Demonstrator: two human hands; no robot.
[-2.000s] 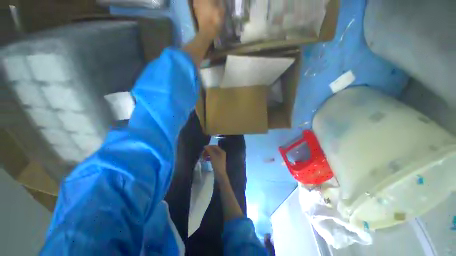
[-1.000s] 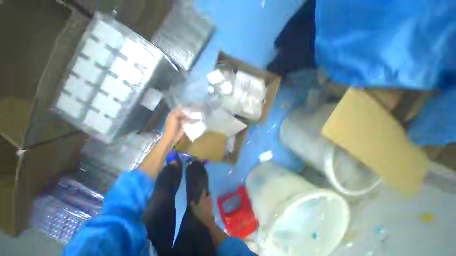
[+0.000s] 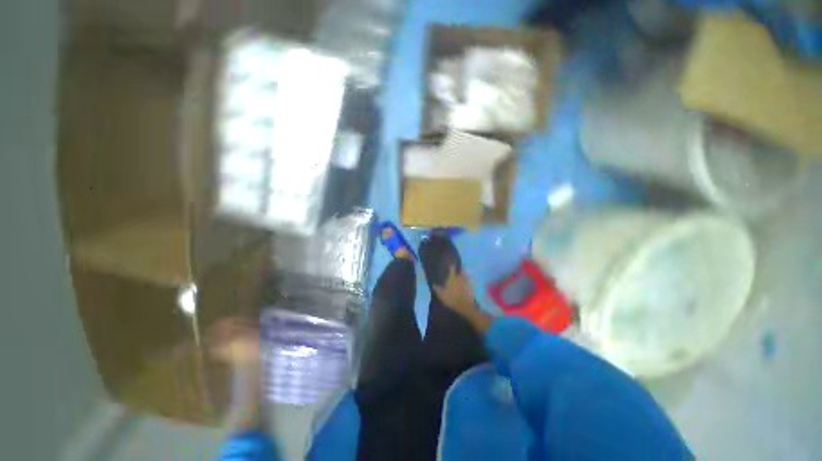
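Note:
My left hand [image 3: 232,347] is blurred at the lower left, over the edge of a large brown carton [image 3: 135,225]; I cannot tell whether it holds anything. My right hand [image 3: 458,293] rests on my right leg with nothing visible in it. A small open carton [image 3: 500,216] stands just beyond my feet with a white ridged sheet [image 3: 460,155] in it. Another carton [image 3: 548,81] beyond it holds whitish bagged goods [image 3: 494,90]. Stacked trays with white pieces [image 3: 281,135] glare beside the large carton.
Clear trays [image 3: 320,257] and purple-tinted trays [image 3: 306,358] lie left of my legs. A red plastic frame [image 3: 532,297] and a cream bin [image 3: 671,288] are at the right, with a greyish bin [image 3: 640,140] behind. A tan cardboard sheet [image 3: 735,67] is at the upper right.
My left hand has left the small carton, where it was at clear plastic and a white piece, and moved back left to the large carton. My view has turned; the other person's blue sleeve is mostly gone.

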